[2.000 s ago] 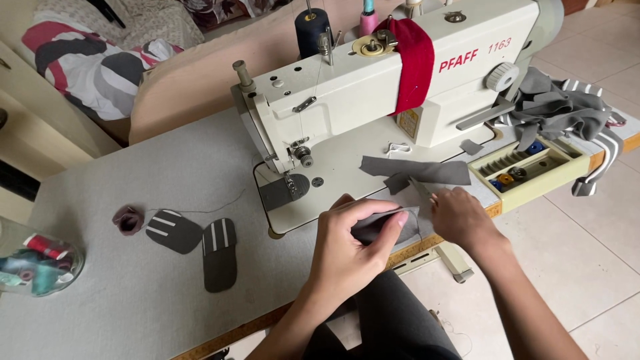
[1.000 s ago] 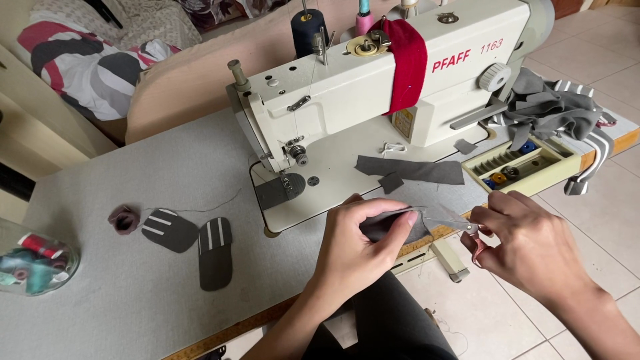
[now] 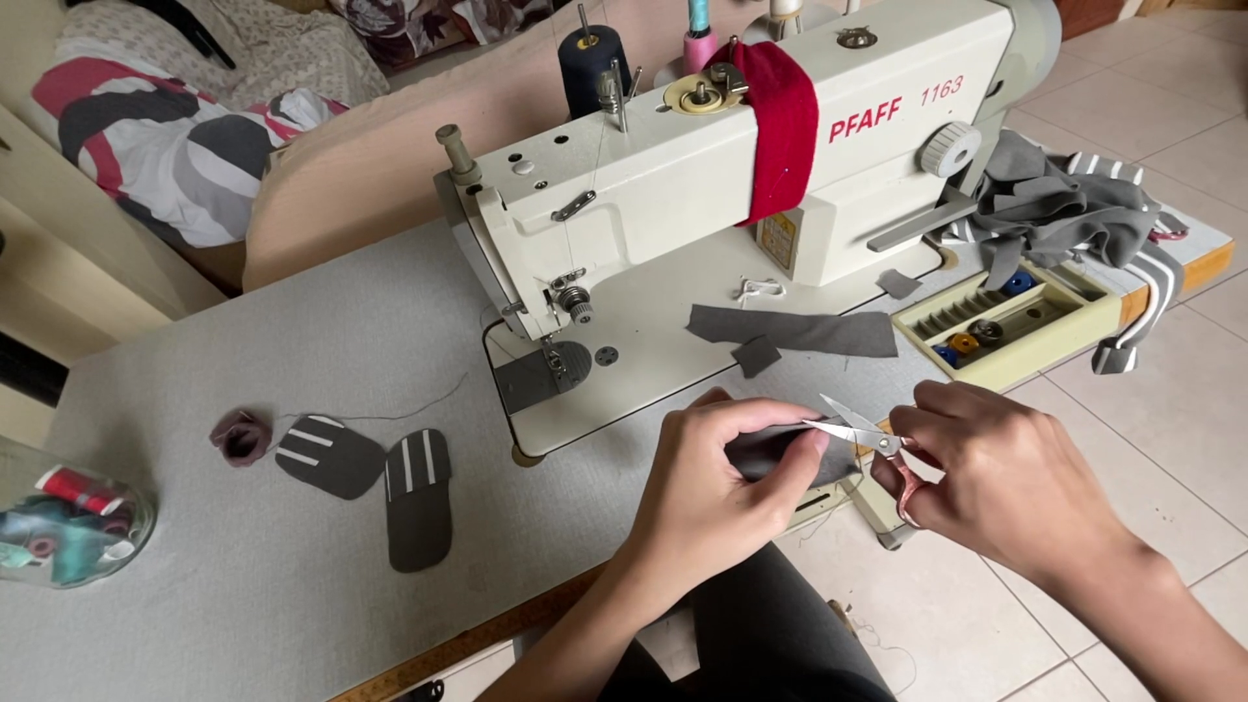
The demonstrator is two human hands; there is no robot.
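Observation:
Between its thumb and fingers my left hand [image 3: 731, 468] pinches a dark grey fabric piece [image 3: 770, 450] over the table's front edge. My right hand [image 3: 994, 468] has its fingers in the handles of small scissors [image 3: 882, 441]; their blades are parted, with the tips at the fabric beside my left thumb. Beyond my hands, a long grey fabric strip [image 3: 795, 331] and a small square scrap [image 3: 757, 357] lie by the sewing machine's bed. Two rounded grey pieces with white stripes, one [image 3: 331, 456] beside the other [image 3: 419, 502], lie on the table to the left.
A Pfaff sewing machine [image 3: 673, 166] with a red cloth band [image 3: 785, 127] stands behind my hands. At right are a bobbin tray [image 3: 1009, 327] and a heap of grey fabric [image 3: 1063, 205]. A glass jar of spools [image 3: 73, 517] and a small dark reddish object [image 3: 241, 438] stand at left.
My right hand has moved back from the strips, and the scissors in it are now plainly visible. Their blades have come to the fabric by my left thumb, which keeps its hold.

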